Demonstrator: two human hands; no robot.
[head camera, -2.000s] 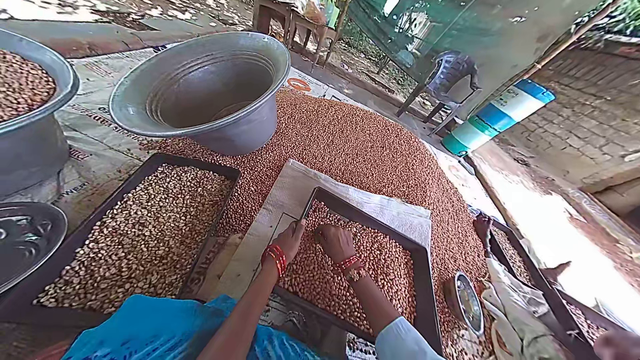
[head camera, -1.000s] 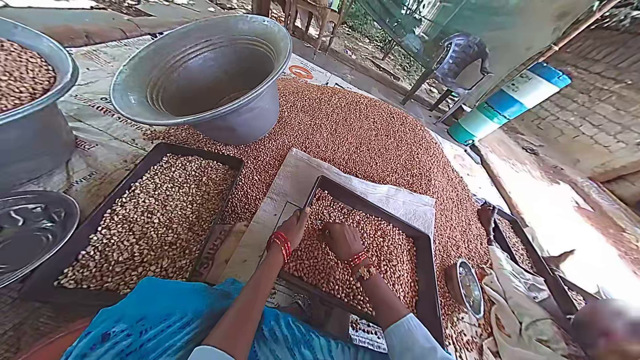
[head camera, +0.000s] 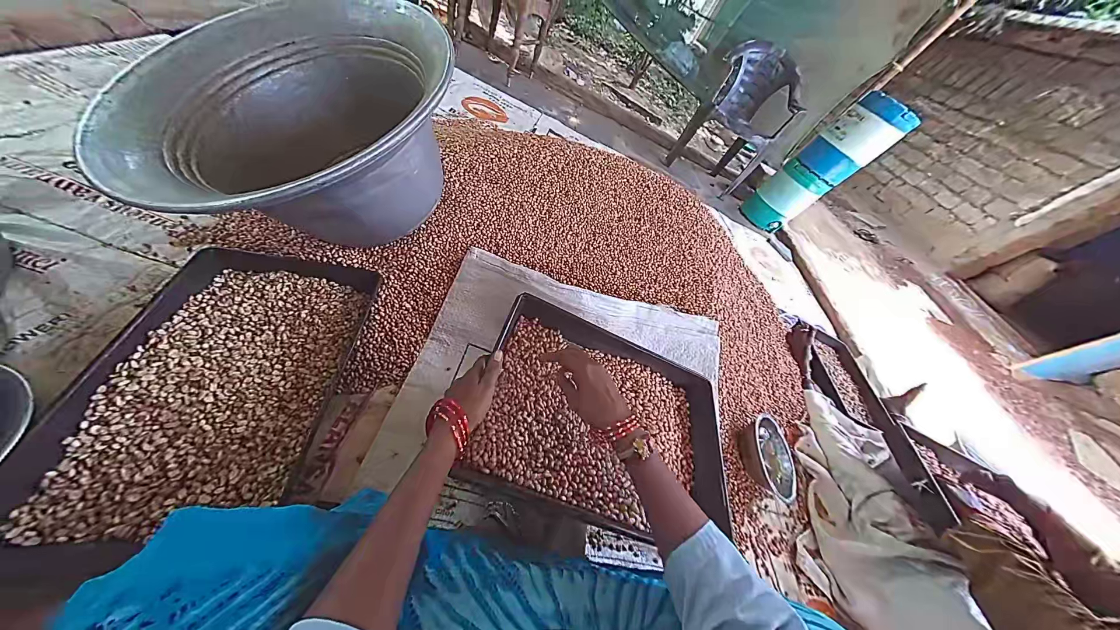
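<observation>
A dark rectangular tray (head camera: 710, 437) of reddish-brown nuts or seeds (head camera: 560, 437) lies on a pale woven sack (head camera: 464, 302) before me. My left hand (head camera: 477, 389) rests at the tray's left rim; whether its fingers grip the rim or a small piece is not clear. Over the tray's contents is my right hand (head camera: 588, 385), its fingers bent and apart, with nothing plainly held. Left of them stands a second dark tray (head camera: 206, 262) filled with paler, cream-coloured pieces (head camera: 210, 394).
A large metal basin (head camera: 367, 197) stands on the wide heap of nuts or seeds (head camera: 577, 210). At right are a metal bowl (head camera: 774, 459), more dark trays (head camera: 910, 481) and part of another person (head camera: 875, 516). A plastic chair (head camera: 752, 87) and striped drum (head camera: 831, 157) stand behind.
My right hand has lifted a little from the tray's contents, and its fingers have spread. My left hand stays by the left rim. The view has shifted slightly.
</observation>
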